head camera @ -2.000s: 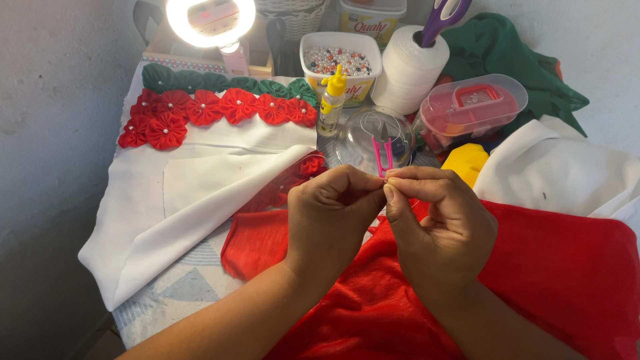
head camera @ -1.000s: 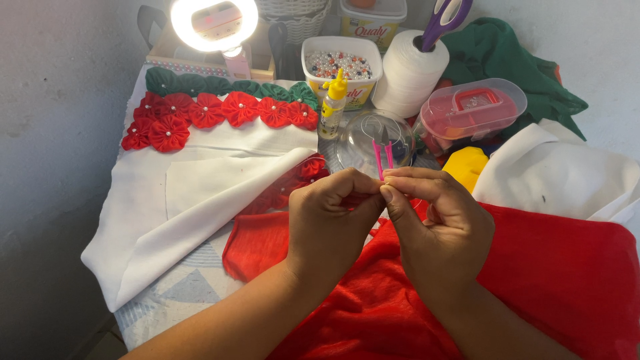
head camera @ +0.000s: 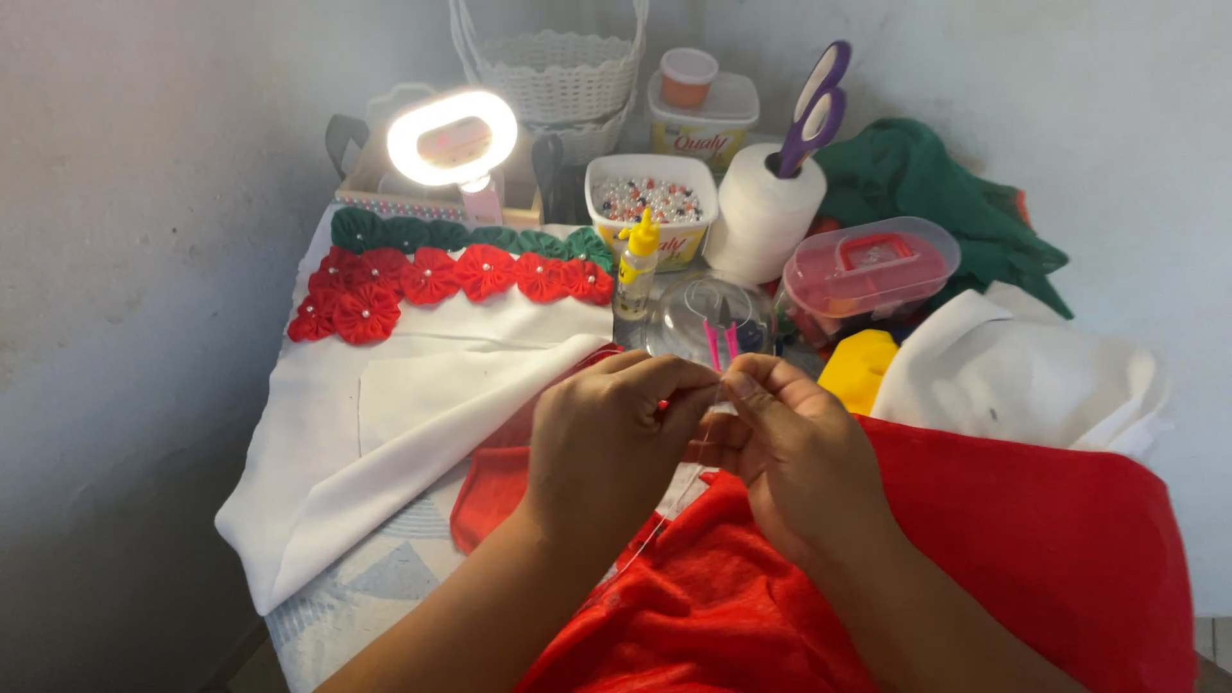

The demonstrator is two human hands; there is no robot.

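Observation:
My left hand (head camera: 606, 433) and my right hand (head camera: 804, 457) meet fingertip to fingertip, pinching a thin white thread (head camera: 664, 525) that trails down over red fabric (head camera: 731, 597). Whether a needle is between the fingers is too small to tell. Just beyond the fingertips, small pink-handled snips (head camera: 722, 337) lie on a clear round plastic lid or container (head camera: 669, 313). To the left, white fabric (head camera: 414, 395) bears red fabric yo-yo flowers (head camera: 428, 276) with pearl beads and a row of green ones (head camera: 404, 234). Its lower right edge is folded over.
Behind the hands stand a glue bottle (head camera: 636, 269), a tub of beads (head camera: 653, 197), a white thread cone (head camera: 765, 217) holding purple-handled scissors (head camera: 816, 115), and a lidded pink box (head camera: 866, 269). A lit lamp (head camera: 452, 178), a white basket (head camera: 568, 77), green cloth (head camera: 924, 192) and white cloth (head camera: 1020, 366) surround them.
The hands have shifted slightly; the right hand's lower fingers are now spread under the pinch, and a length of thread shows between the hands. The view has tilted up a little.

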